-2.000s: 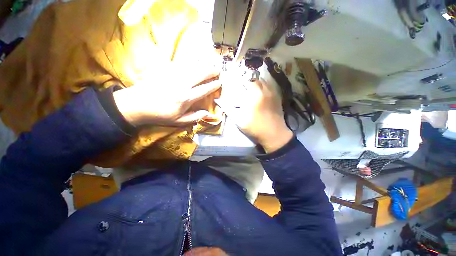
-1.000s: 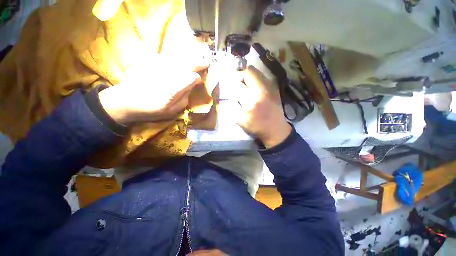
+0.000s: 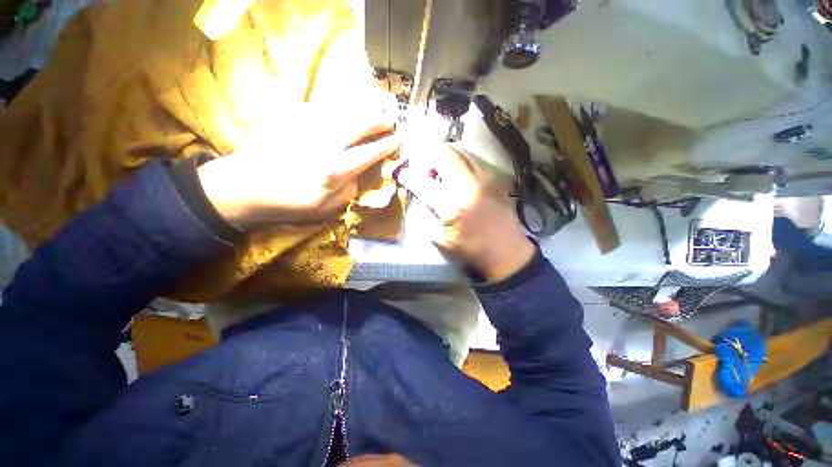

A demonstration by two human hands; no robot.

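The mustard-brown cloth (image 3: pixel 119 100) lies heaped left of the needle, partly lost in glare. My left hand (image 3: pixel 292 178) lies on it, fingertips at the cloth edge near the presser foot (image 3: pixel 401 114). A small brown flap (image 3: pixel 381 219) shows below my left fingertips. My right hand (image 3: pixel 470 205) is right of the flap, its thumb and finger close together near the cloth edge, with a small dark reddish spot by them. Glare hides what it holds, if anything. The cream-white sewing machine (image 3: pixel 657 64) stands above and to the right.
Black-handled shears (image 3: pixel 538 196), a tan strip (image 3: pixel 584 173) and a thin dark tool (image 3: pixel 599 160) lie under the machine arm. A control panel (image 3: pixel 719 244) is at the table's right end. A wooden stool (image 3: pixel 698 383) with a blue item (image 3: pixel 739 358) stands beyond. Another person's hand (image 3: pixel 807 212) shows far right.
Since one second ago, my right thumb and finger have moved left towards the cloth edge. The whole view has shifted slightly. My left hand stays on the cloth.
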